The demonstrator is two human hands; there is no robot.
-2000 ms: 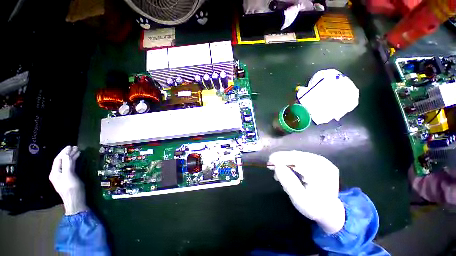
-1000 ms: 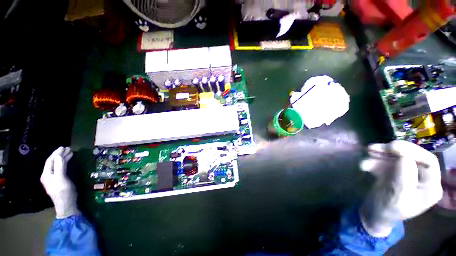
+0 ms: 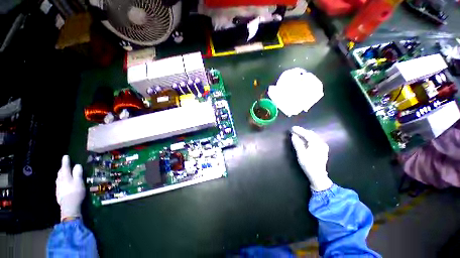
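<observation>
A green power supply board [image 3: 136, 186] lies in front of me, with a long silver heatsink [image 3: 151, 126], a finned heatsink block [image 3: 169, 73] and copper coils at its back left. My left hand [image 3: 69, 189], in a white glove, is beside the board's left edge, fingers apart and empty. My right hand [image 3: 311, 153], white-gloved, is over the mat right of the board, fingers together; no stick shows in it. A green liquid cup [image 3: 264, 112] stands between the board and a white wipe [image 3: 297, 91], with a thin stick leaning in it.
A second board [image 3: 373, 90] lies at right, with a person's pink sleeve [image 3: 436, 158] near it. A fan [image 3: 138, 22] and a black parts bin [image 3: 244, 38] with a yellow-taped outline stand at the back. Black totes [image 3: 38, 126] are at left.
My right hand has come back left from the far right, and the dark stick no longer shows in it. My left hand's fingers have spread. The camera view has shifted and tilted.
</observation>
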